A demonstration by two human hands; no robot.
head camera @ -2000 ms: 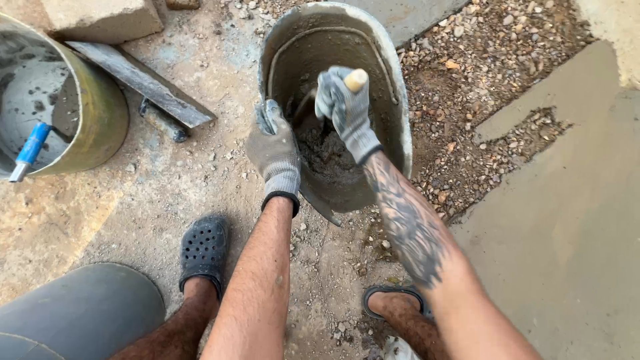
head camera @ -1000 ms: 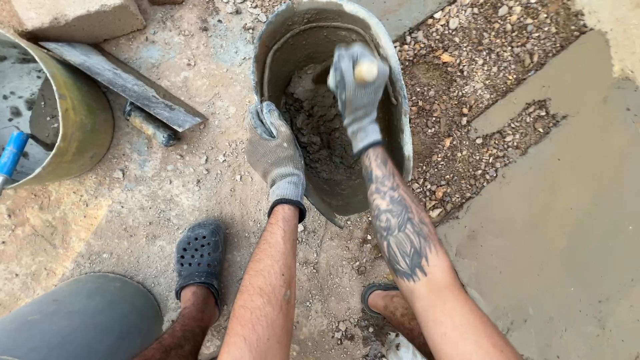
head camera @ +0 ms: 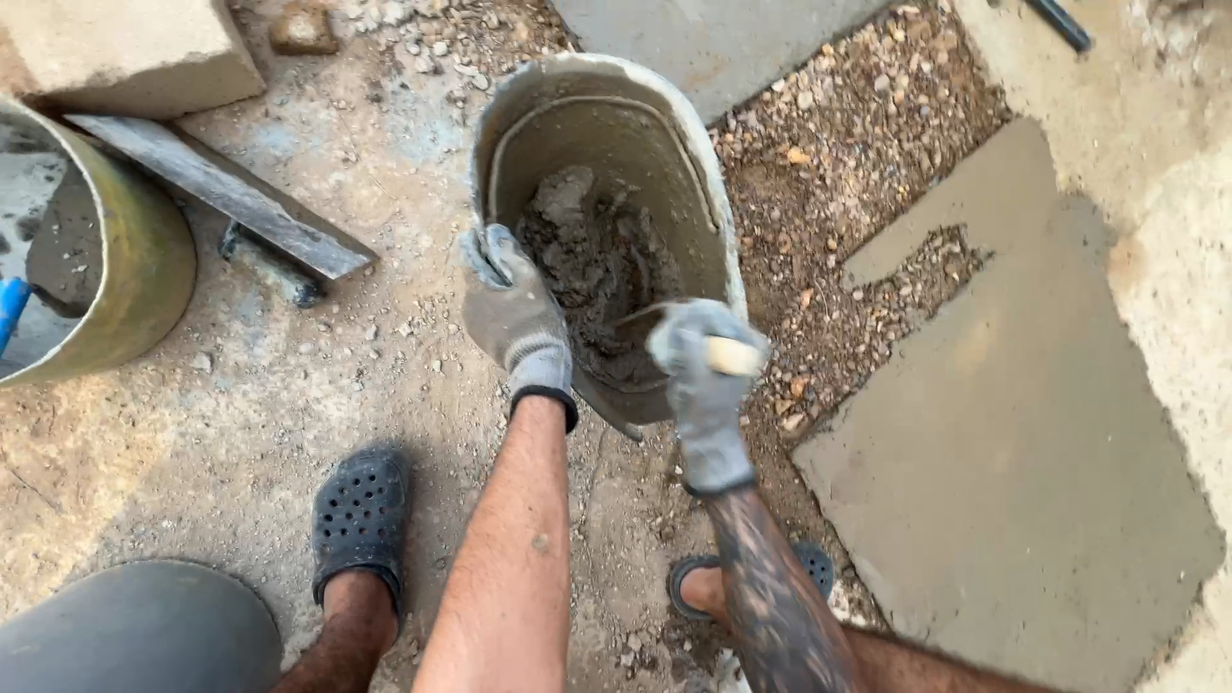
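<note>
A cut-open plastic bucket (head camera: 720, 207) stands on the ground in front of me, coated with grey residue. Wet mortar (head camera: 602, 260) lies inside it, lumpy and dark. On the bucket's left rim rests my gloved left hand (head camera: 515, 303), its fingers closed over the edge. My right hand (head camera: 707, 371), also gloved and somewhat blurred, grips the pale wooden handle (head camera: 733, 356) of a tool above the bucket's near right rim. The tool's working end cannot be made out clearly; a thin metal part shows beside the hand, over the mortar.
At the left stand a yellowish bucket (head camera: 144, 260) with a blue-handled tool (head camera: 12, 308), a metal straightedge or board (head camera: 231, 197) and a concrete block (head camera: 144, 58). Gravel (head camera: 818, 173) borders smooth wet mortar (head camera: 1001, 452) at the right. A grey rounded container (head camera: 144, 635) is at lower left.
My right hand with the tool has moved from over the middle of the bucket toward me, to its near right rim. The left hand has stayed on the left rim.
</note>
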